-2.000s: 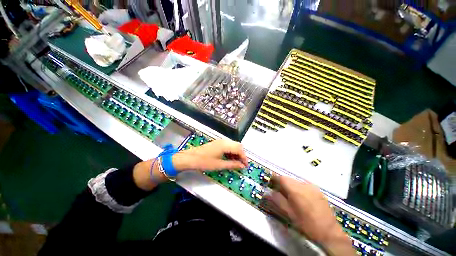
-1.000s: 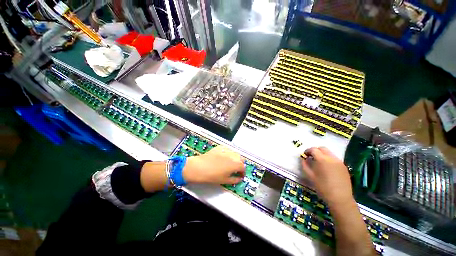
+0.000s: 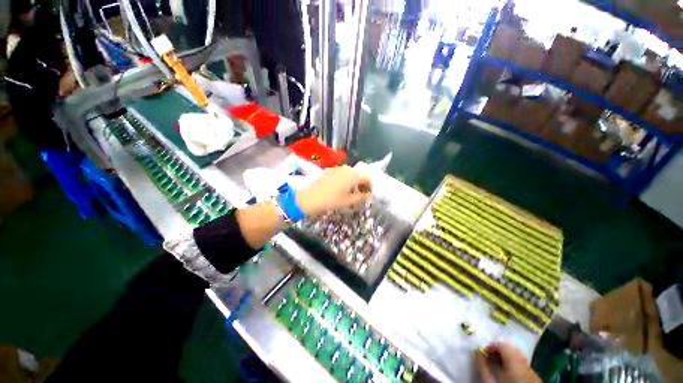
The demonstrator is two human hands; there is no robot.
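Observation:
My left hand [image 3: 335,196], with a blue wrist strap [image 3: 290,203], is over the upper edge of the clear component tray [image 3: 383,258] of small silver metal-cased components [image 3: 358,238]. Its fingers are curled; whether they hold a piece is not visible. My right hand [image 3: 508,365] is at the bottom edge, partly cut off, low over the white sheet [image 3: 419,323]; its fingertips are blurred. One loose yellow-and-black block [image 3: 467,328] lies near it. Yellow-and-black rows [image 3: 490,236] fill the sheet's upper part. A green PCB panel [image 3: 333,329] lies on the conveyor line below the tray.
More green boards [image 3: 166,173] run up the line to the left. Red bins [image 3: 316,152] and a white cloth [image 3: 206,133] are behind the tray. A cardboard box [image 3: 625,318] and clear plastic stand at right. A person in dark clothes [image 3: 37,82] is at far left. Blue shelving holds cartons.
The view has tilted up and shifted. My left hand has moved from the boards up to the clear tray. My right hand remains by the white sheet, now lower in the picture.

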